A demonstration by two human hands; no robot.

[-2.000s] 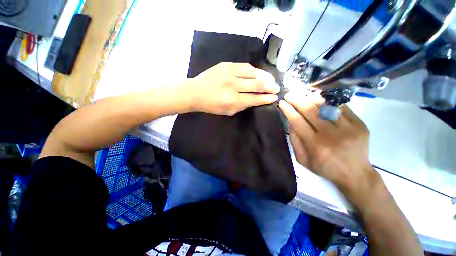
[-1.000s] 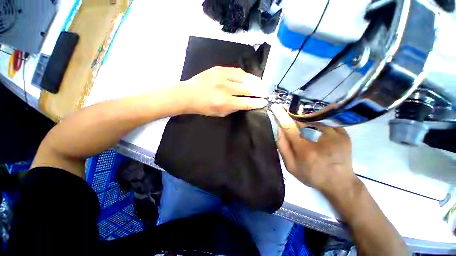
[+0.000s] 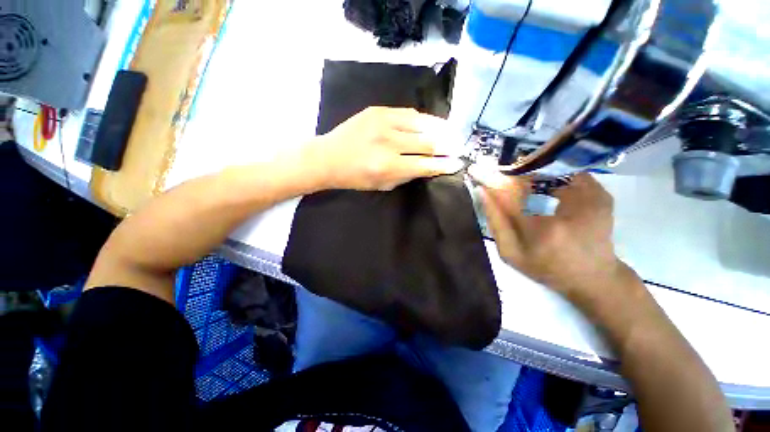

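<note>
A dark garment panel [image 3: 388, 253] lies on the white table, its lower part overhanging the front edge above the lap. My left hand [image 3: 384, 150] lies flat on the panel, fingertips close to the presser foot and needle area [image 3: 483, 145]. My right hand [image 3: 553, 224] is right of the needle area, thumb and fingertips at the panel's right edge near the foot; its fingertips are partly blurred, so its hold is unclear. The sewing machine head [image 3: 549, 42] covers the upper right. The stitching spot is hidden by fingers and machine parts.
A tan board [image 3: 173, 93] with a black phone-like rectangle [image 3: 120, 120] is at the left. Dark cloth scraps [image 3: 393, 21] lie at the back. A blue basket [image 3: 207, 337] holding dark cloth is under the table edge [image 3: 549, 359]. Red and yellow handles [image 3: 44, 125] show far left.
The view has shifted between frames. Since one second ago, my right hand's fingers have shifted and bent beside the needle area. My left hand still lies flat on the panel.
</note>
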